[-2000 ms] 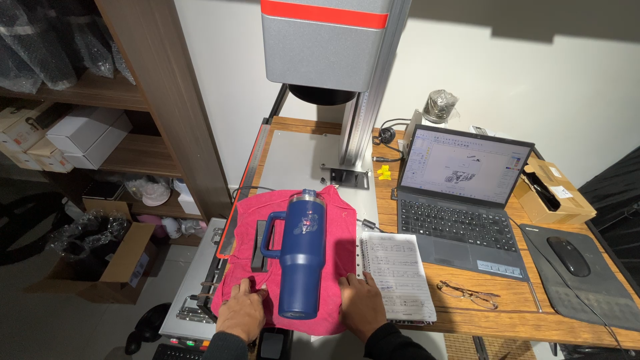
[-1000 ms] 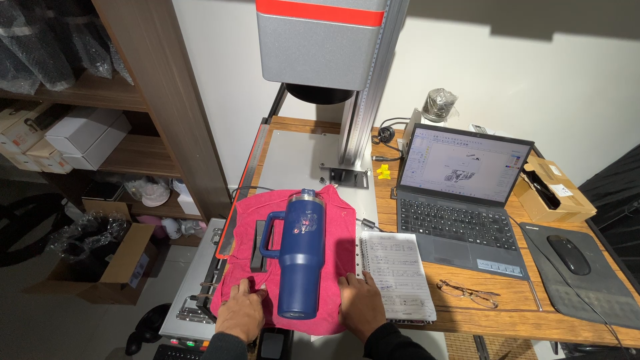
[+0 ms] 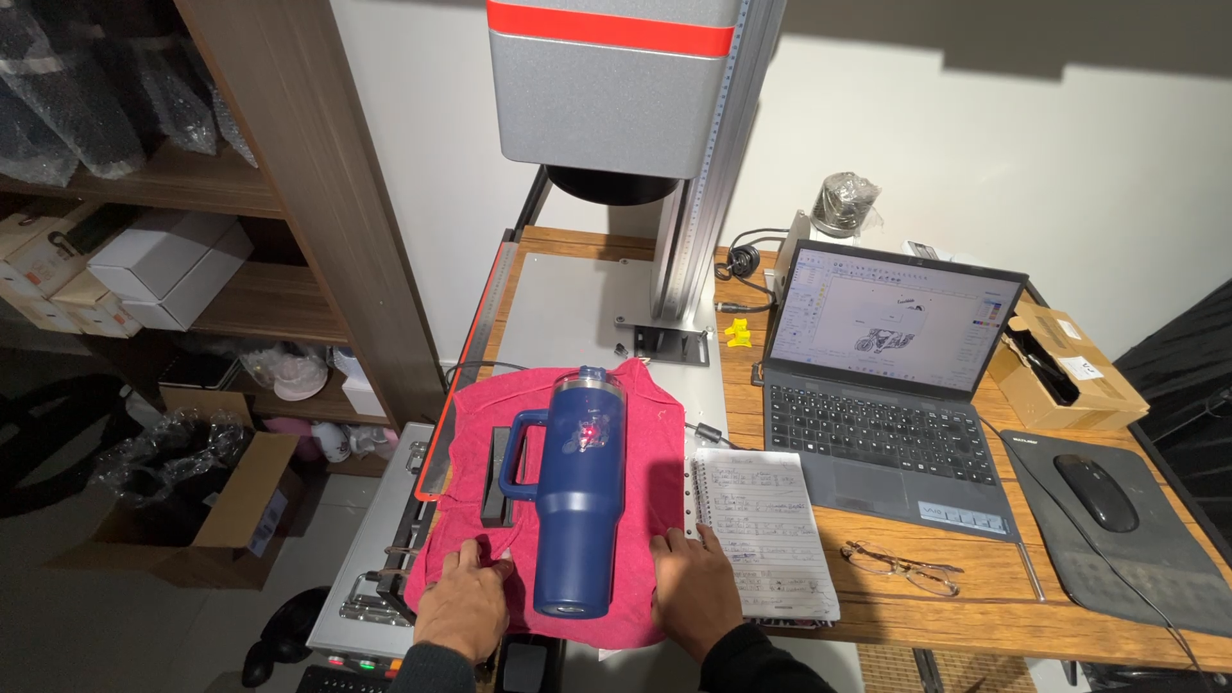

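Observation:
A blue tumbler with a side handle (image 3: pixel 579 500) lies on a pink cloth (image 3: pixel 659 414), its lid end pointing away from me. A marking and a small red light spot show on its side. Beside the handle is a black block (image 3: pixel 499 478). My left hand (image 3: pixel 464 599) rests on the cloth left of the tumbler's base, fingertips pressed down. On the other side my right hand (image 3: pixel 695 589) touches the cloth's right edge, next to a spiral notebook with handwriting (image 3: pixel 765 539). Neither hand touches the tumbler. Whether the fingers pinch the cloth is unclear.
A grey laser-machine head (image 3: pixel 606 96) hangs over the metal base plate (image 3: pixel 568 308) from a column. To the right are an open laptop (image 3: pixel 890 385), eyeglasses (image 3: pixel 902 568), a mouse (image 3: pixel 1095 493) and a cardboard box (image 3: pixel 1073 366). Shelves and an open carton (image 3: pixel 236 491) are at left.

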